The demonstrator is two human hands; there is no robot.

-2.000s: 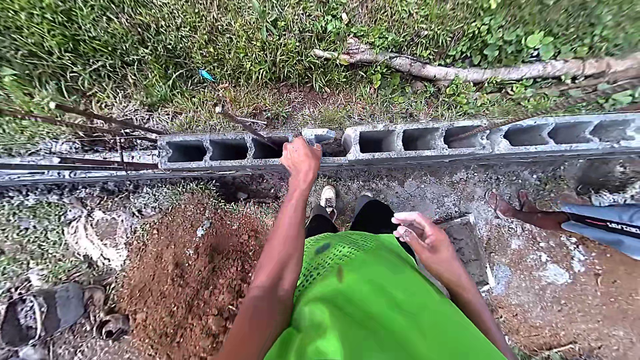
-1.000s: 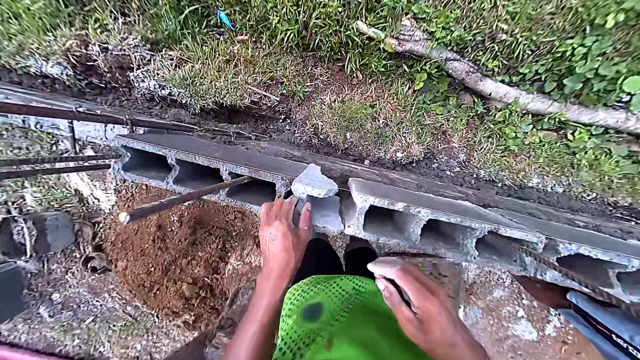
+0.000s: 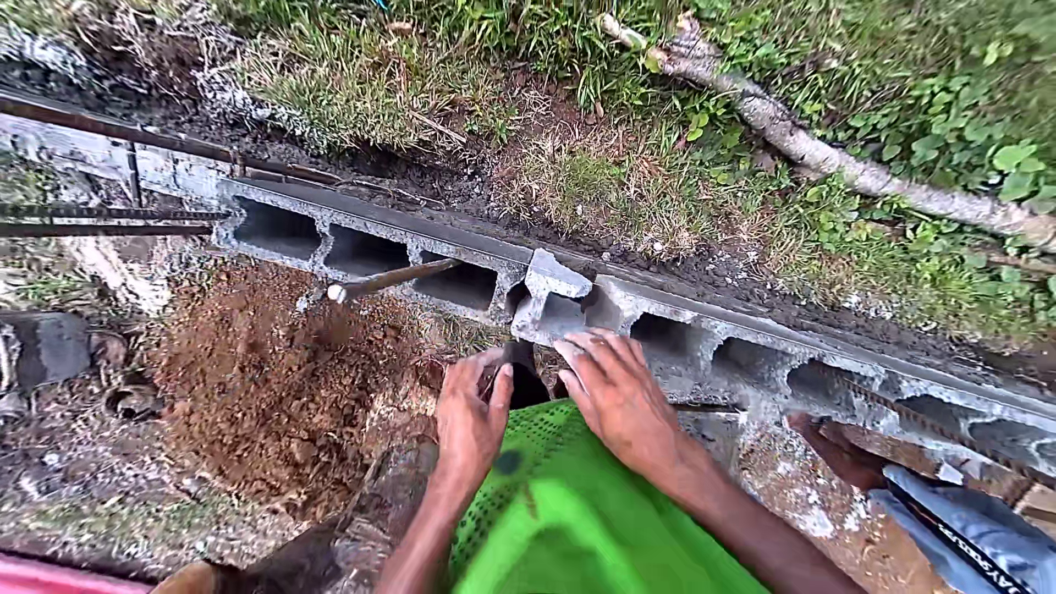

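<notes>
A broken piece of concrete block [image 3: 554, 297] sits in the gap between a left hollow concrete block [image 3: 363, 247] and a right hollow block [image 3: 709, 346] in the wall row. My right hand [image 3: 617, 388] is at the near lower edge of the broken piece, fingertips close to or on it; exact contact cannot be told. Just left and nearer my body, my left hand [image 3: 474, 404] has its thumb and fingers apart, with nothing visible in it. A steel bar [image 3: 396, 279] slants out of a cell of the left block.
Steel bars [image 3: 107, 128] run along the left. Reddish soil [image 3: 280, 388] is heaped below the left block. A tree branch [image 3: 792, 136] lies on the grass beyond. Another person's leg [image 3: 841, 454] is near the right blocks, beside a ribbed bar [image 3: 932, 421].
My left hand has moved off the broken piece, back toward my body. My right hand has come forward to its near edge. The view has shifted closer.
</notes>
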